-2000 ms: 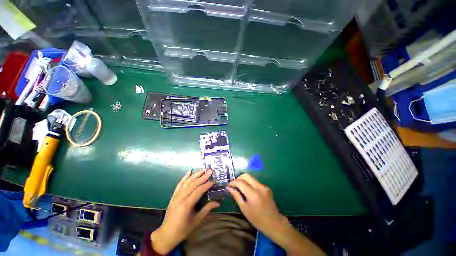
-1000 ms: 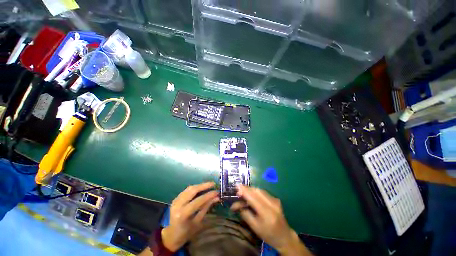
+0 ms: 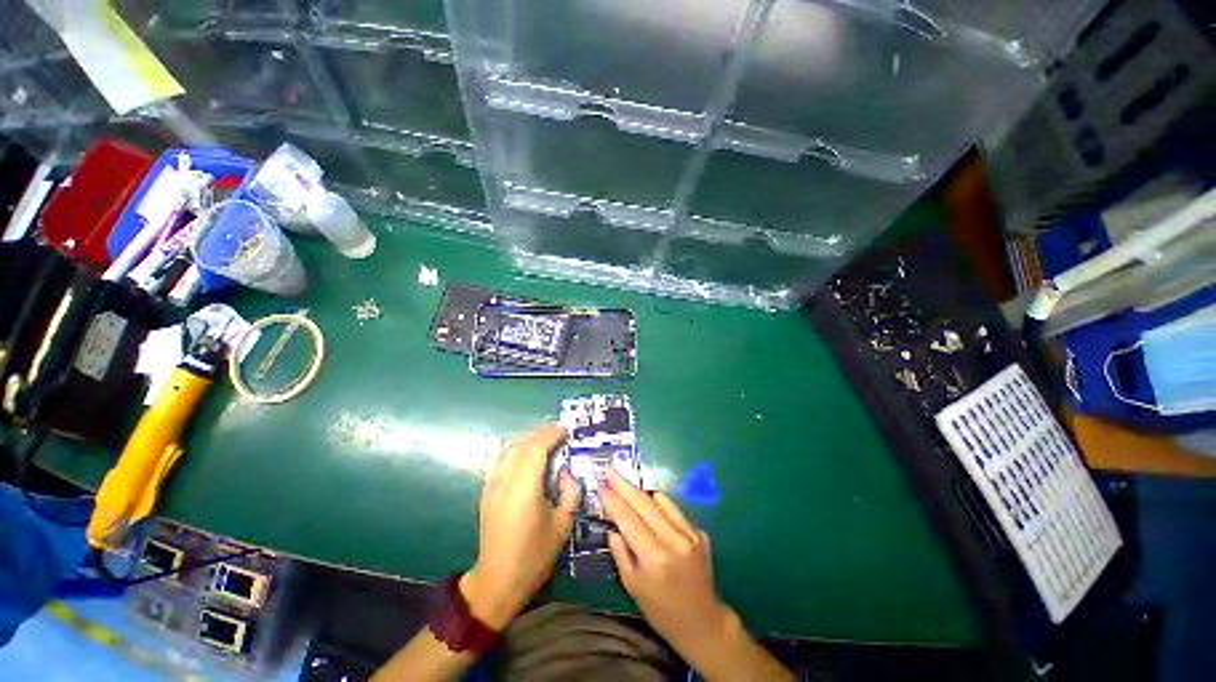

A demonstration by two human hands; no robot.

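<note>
An opened phone with its board and battery lies upright on the green mat in front of me, its camera end away from me. My left hand is at its left edge, the fingers curled along the side. My right hand lies over its lower right part, fingertips on the middle of the phone. The hands hide much of the middle. A dark part shows at its near end. I cannot tell whether it is separate.
A dark second housing with a black frame on it lies behind. A blue pick is at right. The yellow screwdriver, tape ring and cup are left. A black tray bears a white parts grid.
Both hands have moved forward over the phone. The left hand has come up along its left edge, and the right fingers now lie across its middle. The camera view has shifted.
</note>
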